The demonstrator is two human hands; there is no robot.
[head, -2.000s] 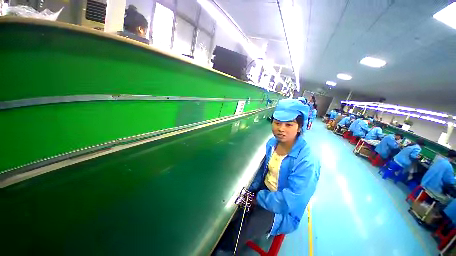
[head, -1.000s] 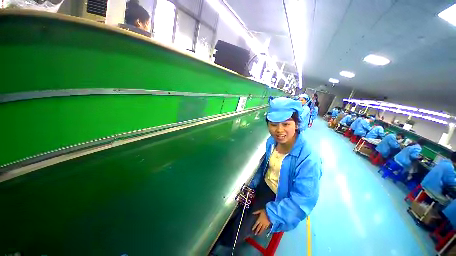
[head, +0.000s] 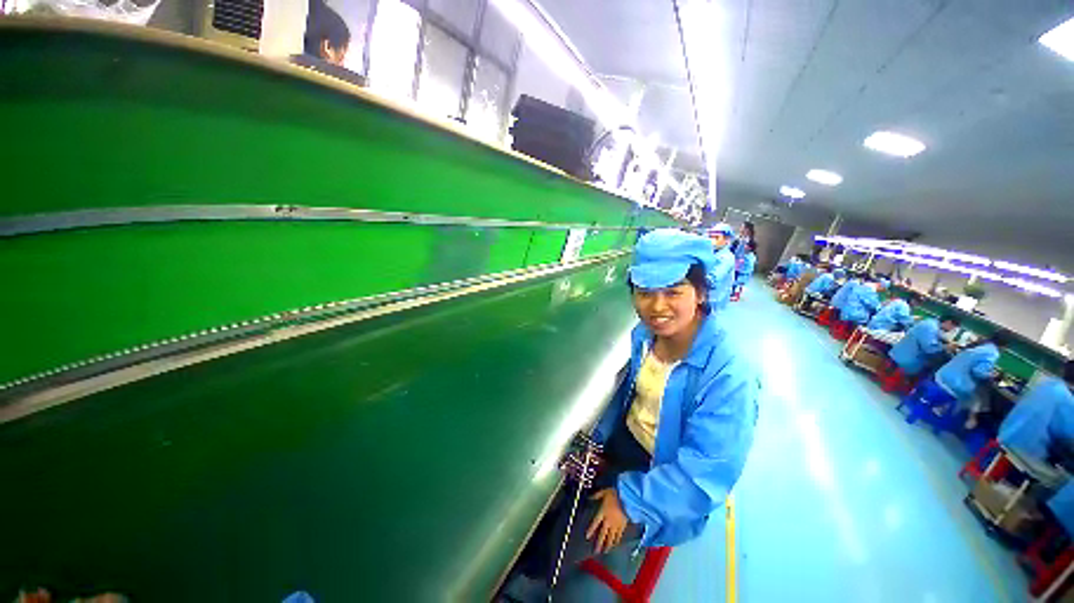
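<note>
The long dark-green bench (head: 294, 436) runs away from me, below the bright-green upright panel (head: 236, 265). At the bottom left rim a thin skin-toned sliver shows, apparently my left hand (head: 97, 597), cut off by the edge; its fingers and any held thing are hidden. A small blue patch (head: 298, 597) beside it is too cut off to name. My right hand is not in view. A silvery metal clip or bracket (head: 581, 459) sits at the bench's front edge, with a pale line running down from it.
A person in a blue smock and cap (head: 695, 412) sits on a red stool (head: 644, 577) at the bench edge, facing me, one hand on the lap. Blue floor (head: 813, 471) with a yellow line lies right, then a row of seated workers. Clear plastic (head: 100, 12) lies atop the panel.
The seated person has turned more toward me, smiles, and one hand has come down onto the lap. The skin-toned sliver has appeared at the bottom left. The view has shifted slightly.
</note>
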